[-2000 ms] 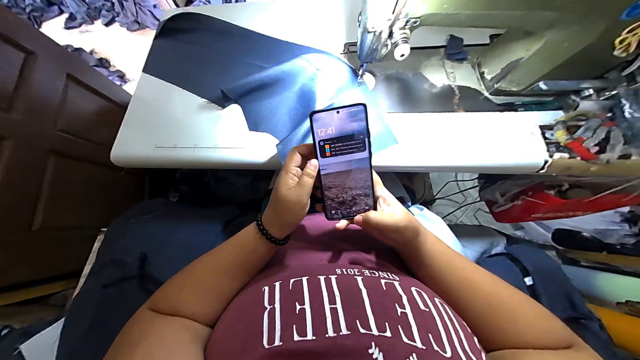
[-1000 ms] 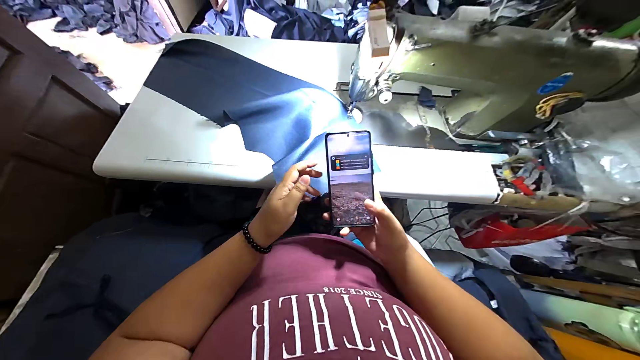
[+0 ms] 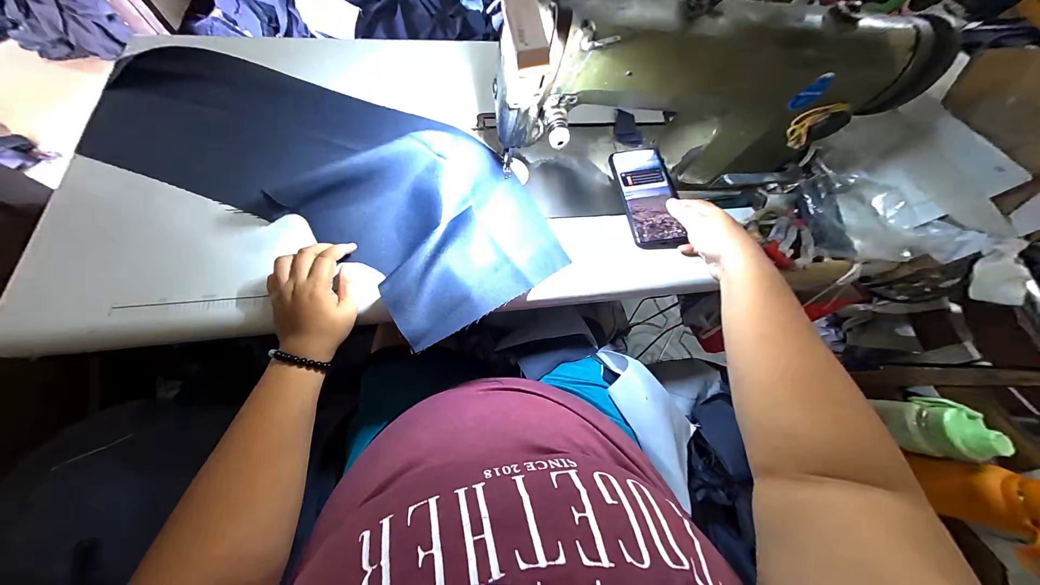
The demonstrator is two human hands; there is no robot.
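My right hand (image 3: 713,231) holds the lower right edge of a smartphone (image 3: 646,199) with a lit screen, over the bed of a sewing machine (image 3: 650,65). My left hand (image 3: 313,292), with a black beaded bracelet at the wrist, rests by the near edge of a dark blue fabric panel (image 3: 341,175); its fingers are apart and partly curled, with nothing seen in them. The fabric lies across the white table (image 3: 187,276), passes beside the needle area (image 3: 508,162), and one corner hangs over the front edge.
Plastic bags and scraps (image 3: 869,215) are heaped right of the machine. A light green roll (image 3: 946,426) and an orange bundle (image 3: 983,487) lie at the lower right. Dark cloth (image 3: 426,18) is piled behind the table. Pale blue cloth (image 3: 650,414) lies beside my lap.
My right hand has carried the phone from in front of my body rightward to the machine bed. My left hand has moved away from the phone, left to the fabric's near edge.
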